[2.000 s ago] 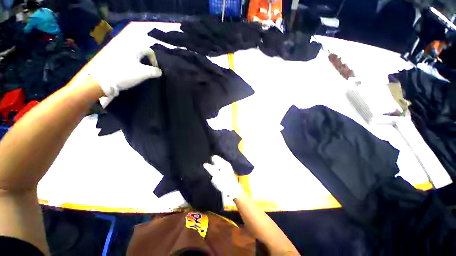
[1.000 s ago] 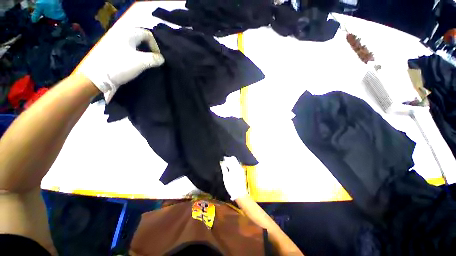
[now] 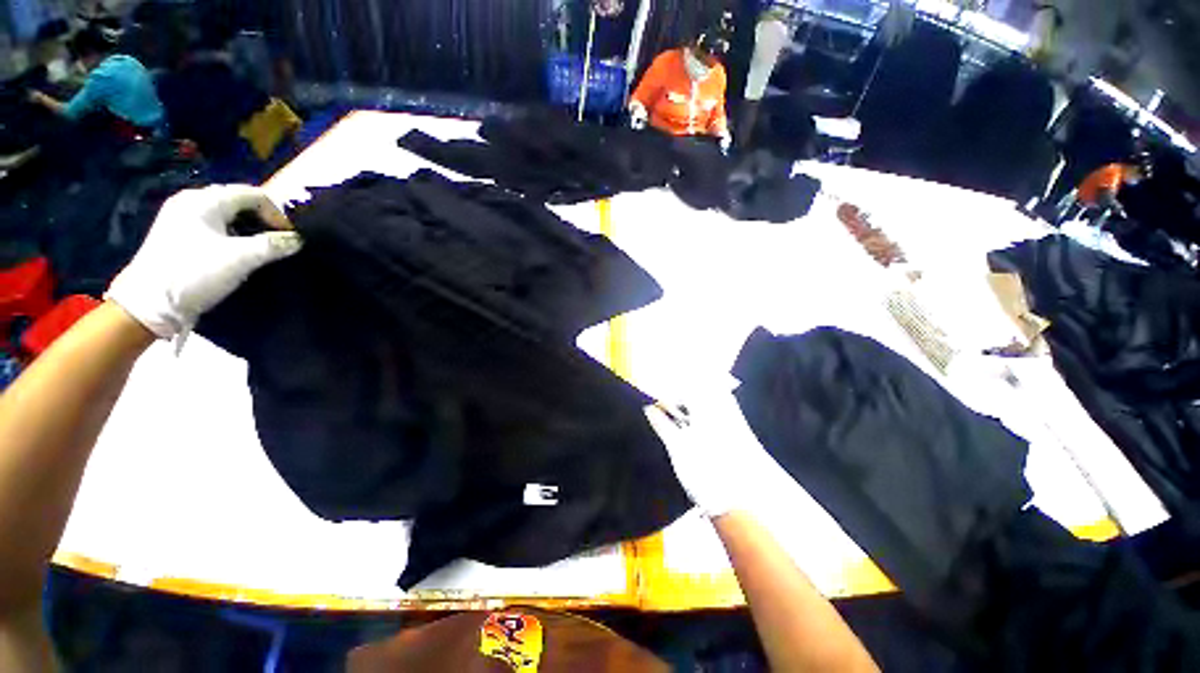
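A black garment (image 3: 434, 381) lies spread over the left half of the white-topped table. A small white label (image 3: 541, 494) shows near its front edge. My left hand (image 3: 211, 253), in a white glove, pinches the garment's upper left edge between thumb and fingers. My right hand (image 3: 698, 454), also gloved, holds the garment's right edge at the fingertips. Another black garment (image 3: 875, 434) lies to the right of my right hand and continues down over the table's front edge as a dark heap.
Black pieces (image 3: 579, 155) lie along the far edge. A reddish-brown bundle (image 3: 869, 233), a patterned pale sheet (image 3: 920, 327), tan cardboard (image 3: 1015, 305) and shiny black garments (image 3: 1119, 342) are at the right. A person in orange (image 3: 684, 99) is beyond the table.
My left hand has moved left and down, and my right hand has moved right. The garment is opened wider between them, and its white label now shows. The camera view has tilted up.
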